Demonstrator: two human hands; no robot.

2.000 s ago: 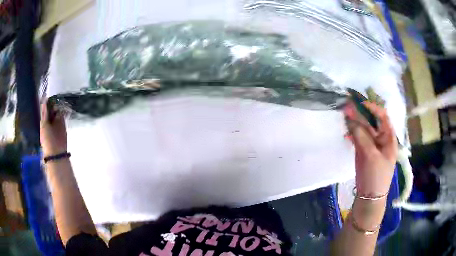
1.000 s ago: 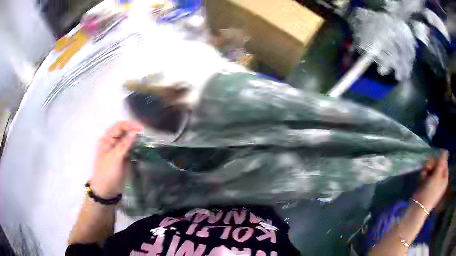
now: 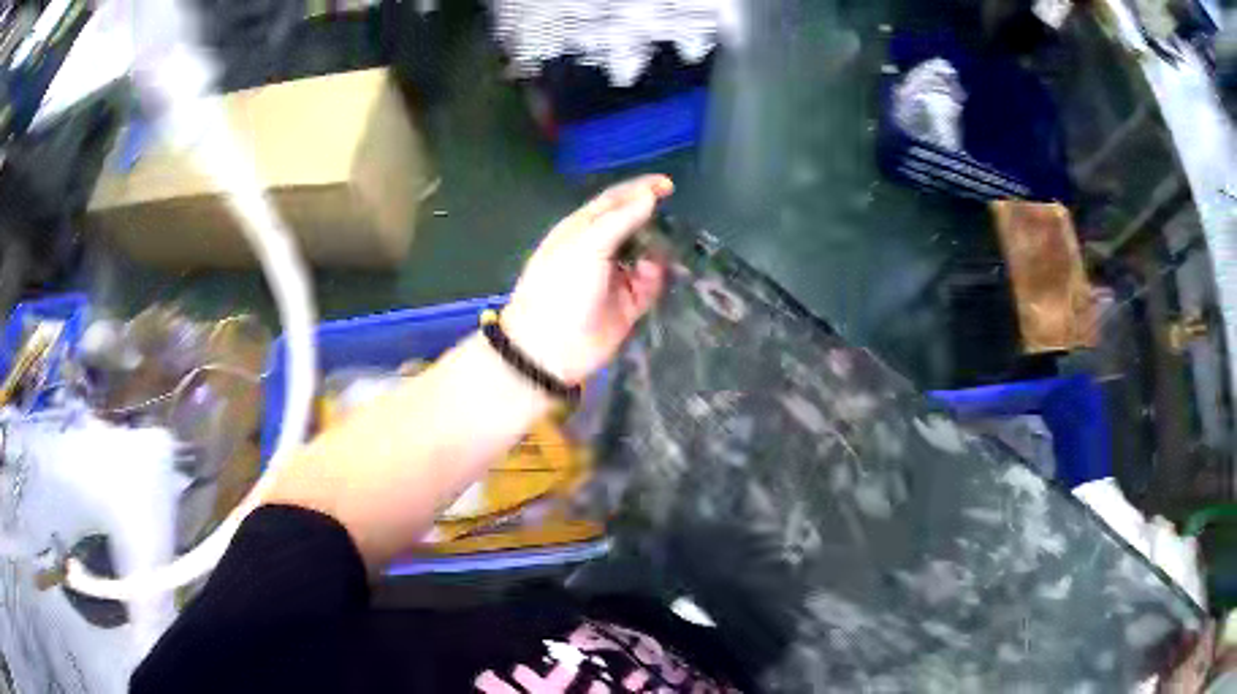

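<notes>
The dark green floral garment (image 3: 841, 475) hangs from my left hand across the front right of the view, blurred by motion. My left hand (image 3: 590, 278) grips its upper left corner near the middle of the view. A small part of my right hand (image 3: 1183, 664) shows at the lower right edge, at the garment's far right corner; it is mostly cut off and blurred, so its grip cannot be made out.
A blue basket (image 3: 394, 325) with yellow pieces lies below my left arm. A brown carton (image 3: 271, 170) stands at upper left. A pale hose (image 3: 292, 312) curves down the left. Other blue baskets (image 3: 631, 132) stand on the green floor. A brown box (image 3: 1045, 275) is at right.
The view has swung right, from the white table to the floor and baskets. The garment has moved off the table and now hangs from my left hand. My right hand has moved to the lower right edge.
</notes>
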